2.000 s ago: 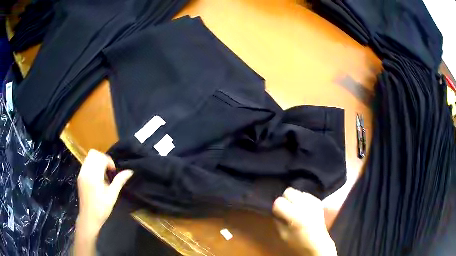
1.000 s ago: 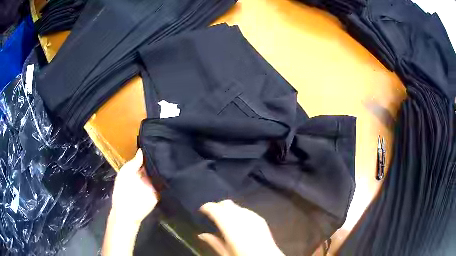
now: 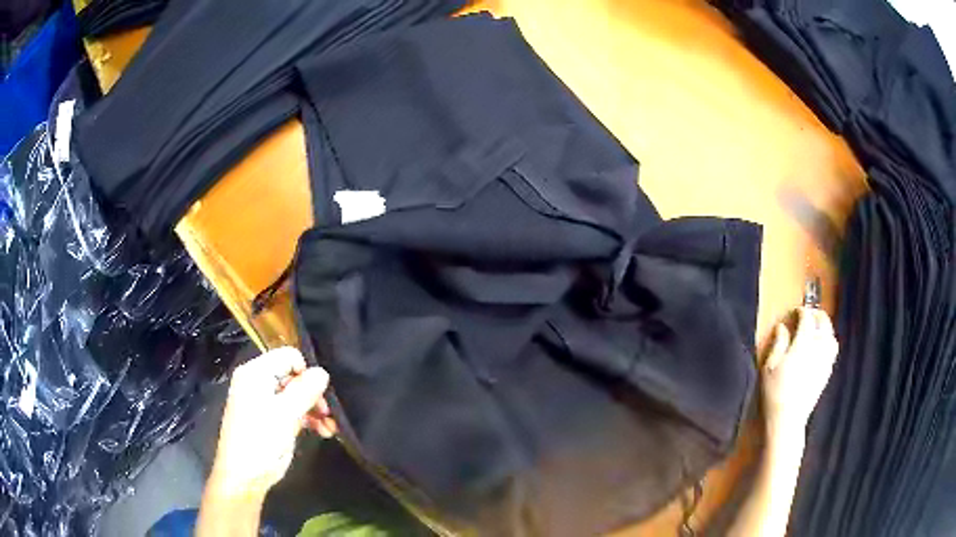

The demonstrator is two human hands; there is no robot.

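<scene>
Black trousers [image 3: 472, 294] lie bunched and partly opened on the orange-brown tabletop [image 3: 723, 94]. A white label [image 3: 360, 205] shows on them at the upper left. My left hand [image 3: 275, 404] pinches the trousers' left edge between thumb and fingers. My right hand [image 3: 801, 362] lies at the right, over the thread snips [image 3: 811, 291]; only the snips' far end shows past the fingers. Whether the fingers have closed on them cannot be told. A loose dark thread or strip hangs at the trousers' lower right edge.
Black trouser piles lie at the upper left [image 3: 210, 94] and along the right side [image 3: 891, 346]. Clear plastic-bagged garments [image 3: 115, 346] are at the lower left beside the table edge. Something bright blue [image 3: 37, 79] is at the far left.
My right hand has moved from the trousers' front to the snips at the right. My left hand still holds the left edge, now lower down. The trousers lie more open.
</scene>
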